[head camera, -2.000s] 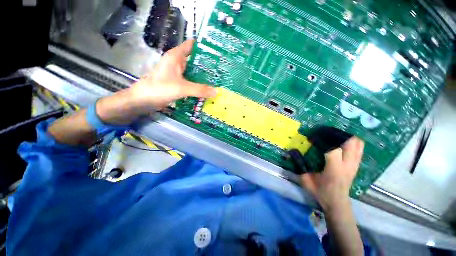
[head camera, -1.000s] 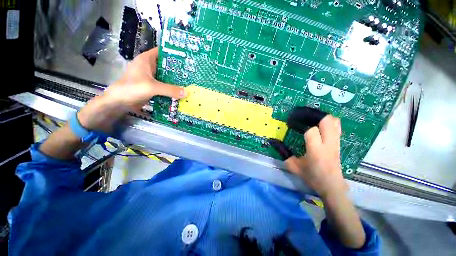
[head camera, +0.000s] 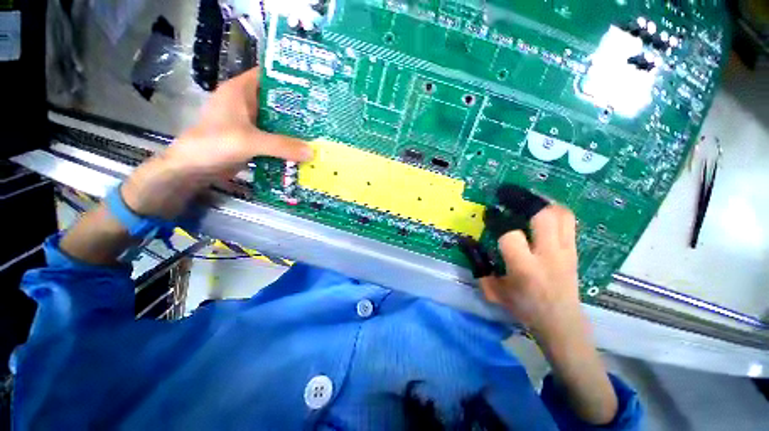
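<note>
A large green circuit board (head camera: 396, 105) lies tilted in front of me. A short yellow insulating sheet (head camera: 384, 187) with small holes and a notched right end lies along its near edge. My left hand (head camera: 221, 139) holds the board's left edge, fingers partly hidden behind it and thumb on the sheet's left end. My right hand (head camera: 535, 252), with black finger cots, is at the sheet's right end, thumb and fingers closed around that end. The exact contact under the fingertips is hidden.
Dark tweezers (head camera: 702, 202) lie right of the board. A metal rail (head camera: 337, 240) runs under the board's near edge. Dark slotted strips (head camera: 211, 46) and a clear plastic bag (head camera: 160, 63) lie at the upper left. Yellow-black floor tape shows below the rail.
The board, sheet and both hands have shifted left in the view since the first frame. The right hand's black-covered fingers have bunched slightly at the sheet's right end. The left thumb stays on the sheet.
</note>
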